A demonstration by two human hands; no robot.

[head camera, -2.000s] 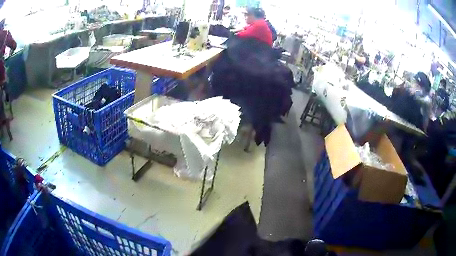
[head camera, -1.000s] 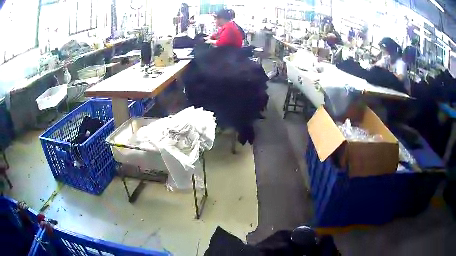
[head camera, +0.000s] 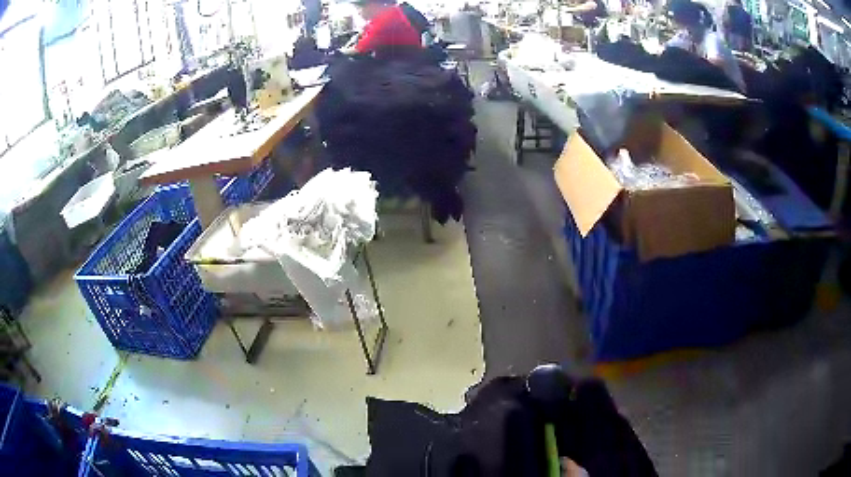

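Observation:
Dark denim garment (head camera: 420, 438) lies bunched at the bottom edge, with a faint pale line of stitching on it. A rubber mallet (head camera: 549, 380) with a round black head and a bright green handle stands out against the dark cloth. A small part of my right hand (head camera: 572, 469) shows at the bottom edge, closed on the green handle; the rest is cut off. My left hand is not in view.
A blue crate (head camera: 201, 453) is at the lower left. A metal-legged stand holds white cloth (head camera: 322, 219), beside another blue crate (head camera: 140, 312). An open cardboard box (head camera: 676, 219) sits on a blue container (head camera: 709, 307) at right. A person in red sits beyond a dark garment heap (head camera: 397, 121).
The view has tilted downward, so the scene sits higher and more dark cloth shows. The mallet's green handle and part of my right hand have come into view.

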